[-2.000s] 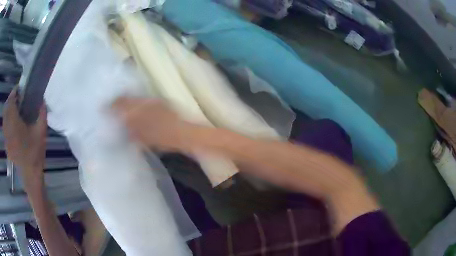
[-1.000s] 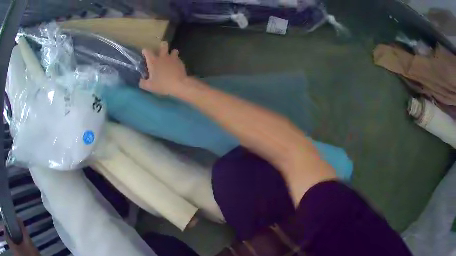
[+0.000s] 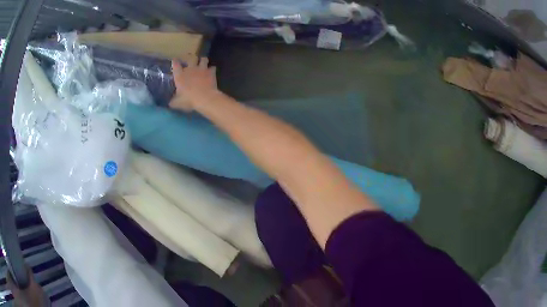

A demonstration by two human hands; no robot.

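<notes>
My right hand (image 3: 193, 85) is on the near end of a dark roll in clear plastic (image 3: 135, 71), thumb and fingers spread around the end. My left hand (image 3: 25, 295) is small and dark at the bottom left corner, cut off by the edge, around a grey rack bar (image 3: 8, 228). A white roll in a clear bag (image 3: 72, 159), with a blue round sticker and black handwriting, lies at the left. A teal roll (image 3: 204, 147) lies under my right forearm. Cream rolls (image 3: 186, 231) lie below it.
A light brown box or board (image 3: 150, 43) lies behind the dark roll. Purple rolls in plastic (image 3: 312, 24) lie at the top. Brown cloth (image 3: 492, 84) and an off-white roll (image 3: 519, 143) are at the right. A white roll (image 3: 102, 252) runs to the bottom left.
Since two seconds ago, the view has shifted and my right hand has moved from the white roll to the dark wrapped roll. Over the last second it has stayed there, with my forearm slightly lower.
</notes>
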